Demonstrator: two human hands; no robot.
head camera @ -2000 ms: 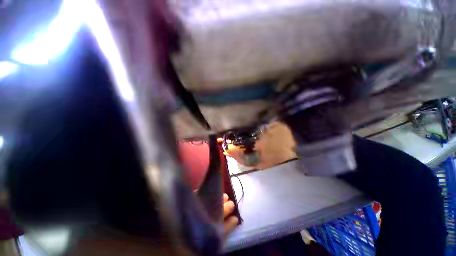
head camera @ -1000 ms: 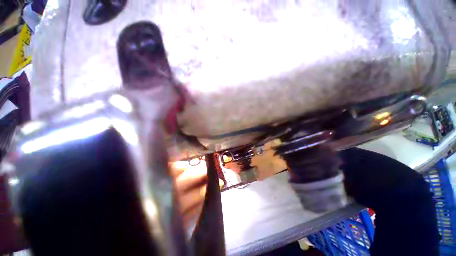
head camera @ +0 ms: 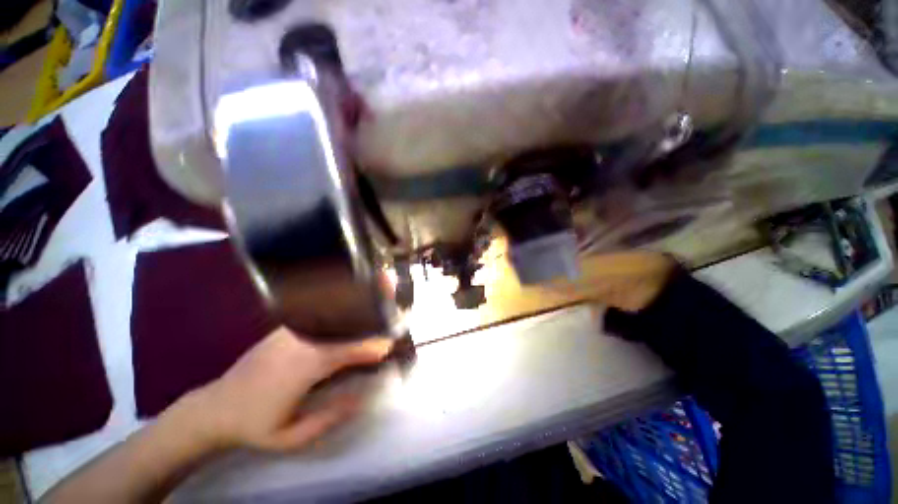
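Note:
The off-white sewing machine head [head camera: 473,79] with its blue-green stripe fills the upper middle. A shiny curved metal guard [head camera: 286,197] hangs at its front left. The presser foot area [head camera: 468,290] is brightly lit. My left hand [head camera: 271,389] is left of the needle area, its fingertips at a small dark piece [head camera: 402,351]; blur hides whether it grips it. My right hand [head camera: 630,281] lies on the machine bed right of the presser foot, its fingers partly behind the machine parts. Flat maroon panels [head camera: 192,320] lie at the left.
More maroon pieces [head camera: 49,354] and a dark striped bundle [head camera: 34,202] lie at the far left. A yellow bin [head camera: 74,74] is behind. A small tray of metal bits [head camera: 832,241] is at the right table edge. A blue basket [head camera: 655,453] is below.
The view has shifted, showing more of the table and panels at left. My left hand is now visible beside the guard, and my right hand shows at the bed. The long dark strip near the needle no longer shows.

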